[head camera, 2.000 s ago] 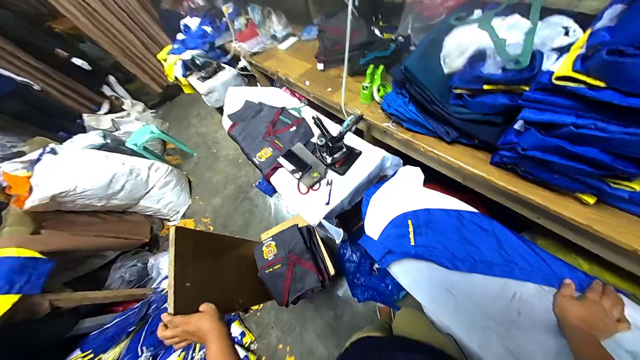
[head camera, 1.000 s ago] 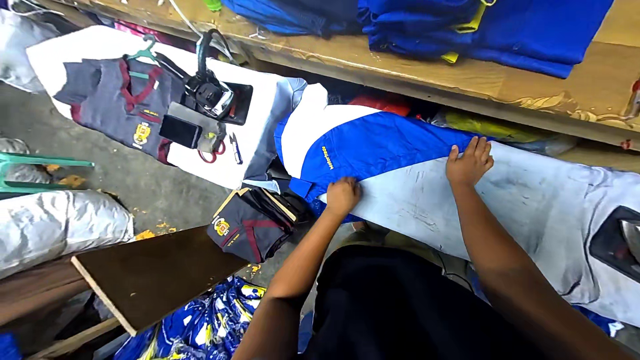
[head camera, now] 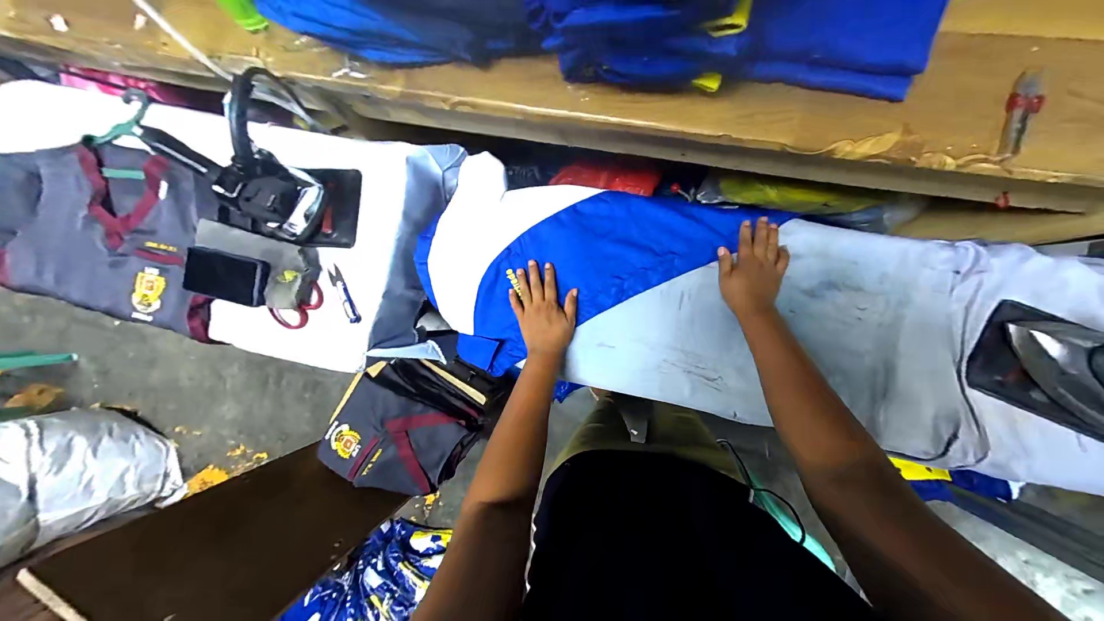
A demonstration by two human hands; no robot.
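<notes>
A blue and white garment (head camera: 604, 241) lies spread on a padded ironing board (head camera: 690, 362) with a pale, stained cover. My left hand (head camera: 545, 315) rests flat on its blue part, beside small yellow lettering, fingers apart. Near the garment's right corner my right hand (head camera: 755, 263) lies palm down, fingers spread, at the edge between blue cloth and board cover. Neither hand grips anything. An iron (head camera: 1065, 354) sits on a dark rest at the board's right end. To the left, another iron (head camera: 272, 198) stands on a second white-covered board.
On the left board lie a grey shirt with maroon trim (head camera: 95, 224), a black phone (head camera: 226, 276), red-handled scissors (head camera: 297, 315) and small thread snips (head camera: 345, 293). Folded grey shirts (head camera: 388, 431) rest beside a brown wooden board (head camera: 216, 535). Behind, a wooden table (head camera: 992, 103) holds folded blue clothes (head camera: 638, 43).
My left hand has moved from the garment's lower edge onto its blue part. Two seconds ago it was on the brown wooden board. The view has swung right since then.
</notes>
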